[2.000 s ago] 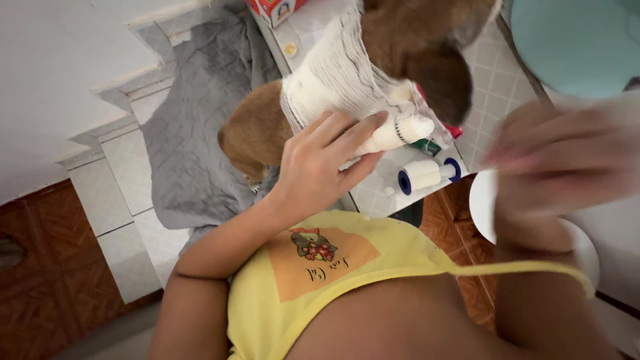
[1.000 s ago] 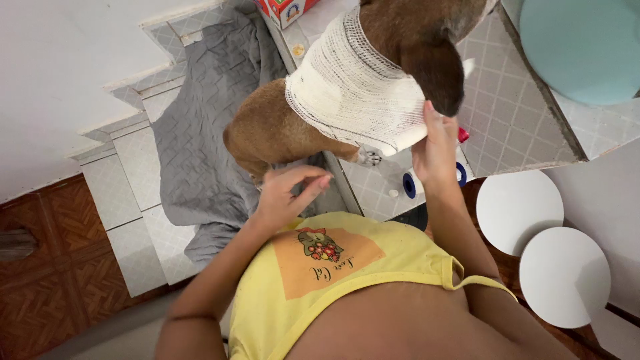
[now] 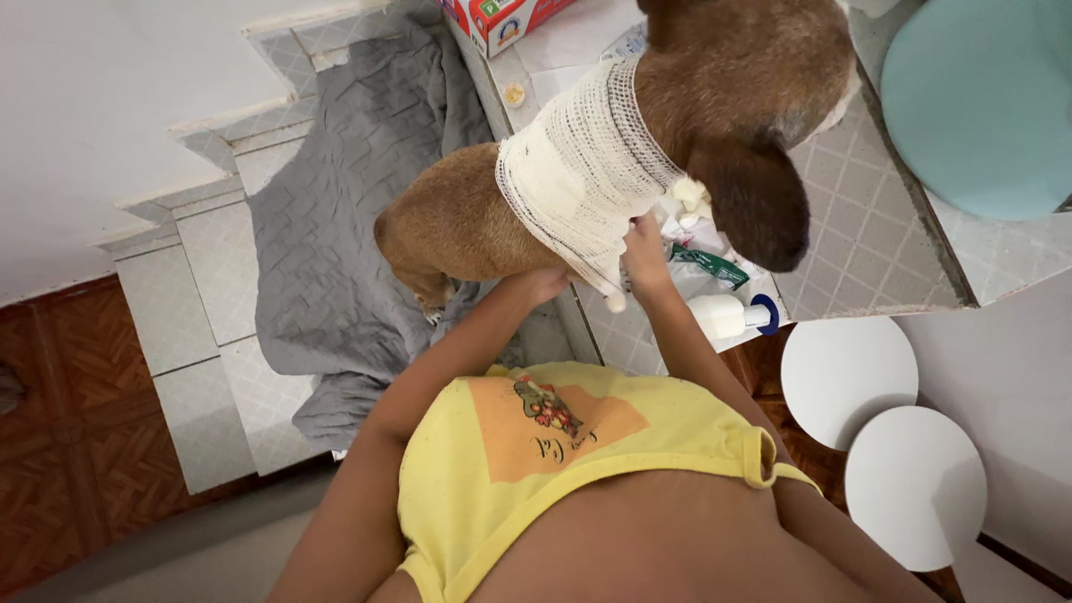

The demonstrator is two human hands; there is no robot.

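Note:
A brown dog (image 3: 469,209) stands on the tiled steps, its head toward the upper right. White gauze bandage (image 3: 578,151) wraps its trunk from the neck to the waist. My left hand (image 3: 544,285) reaches under the dog's belly, its fingers mostly hidden by the body. My right hand (image 3: 645,251) is at the lower front edge of the gauze, beside the dog's chest; its fingertips are partly hidden, so its grip is unclear. Just right of that hand lie a green packet (image 3: 710,265) and a white roll on a blue-rimmed spool (image 3: 729,316). Crumpled white pieces (image 3: 689,197) lie near the dog's ear.
A grey quilted blanket (image 3: 335,218) drapes over the steps at left. A red and white box (image 3: 511,21) and a small yellowish round item (image 3: 513,95) are beyond the dog. A teal round seat (image 3: 980,109) stands at upper right, above two white round tops (image 3: 917,486).
My left hand, beside the dog's hind part a second ago, has moved under its belly. My right hand has moved from near the dog's ear to the gauze's lower front edge.

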